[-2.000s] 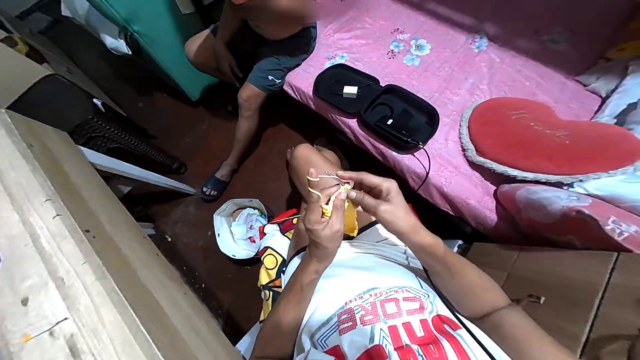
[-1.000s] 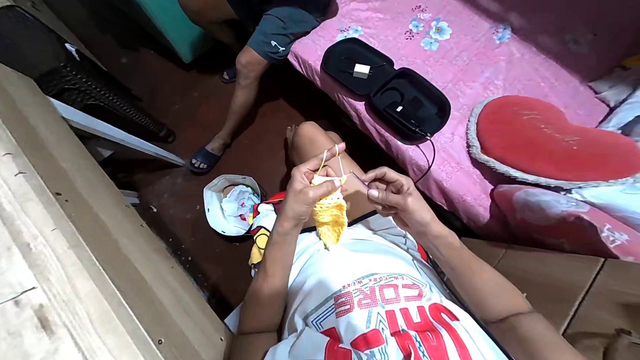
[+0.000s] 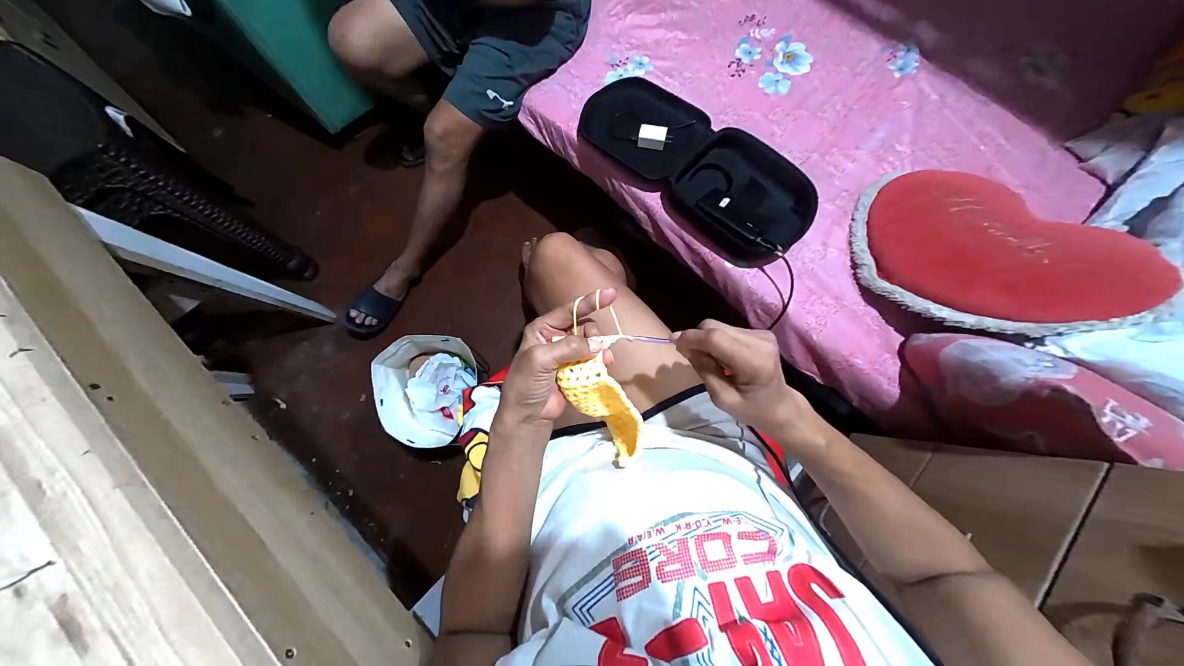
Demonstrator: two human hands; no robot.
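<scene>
Between my hands, over my lap, is a yellow crocheted strip [image 3: 601, 407] with a paler top edge, its lower end hanging against my white shirt. My left hand [image 3: 544, 365] pinches the strip near that edge, and pale yarn [image 3: 597, 301] loops over its raised index finger. A thin crochet hook [image 3: 652, 339] lies level, its tip at the pale stitches by my left fingertips. The hook's other end is inside my right hand [image 3: 735, 363], whose fingers are curled round it.
A white container [image 3: 388, 398] with a crumpled plastic bag stands on the floor at left. Beyond it sits another person [image 3: 435, 157], one sandalled foot forward. An open black case [image 3: 740, 199] and a red heart cushion [image 3: 1008, 250] lie on the pink bed. A wooden surface [image 3: 111, 444] runs along the left.
The strip hung straighter down a second ago; its lower part now slants to the right. Two seconds ago my hands were close together; now my right hand is farther from the left, holding the hook.
</scene>
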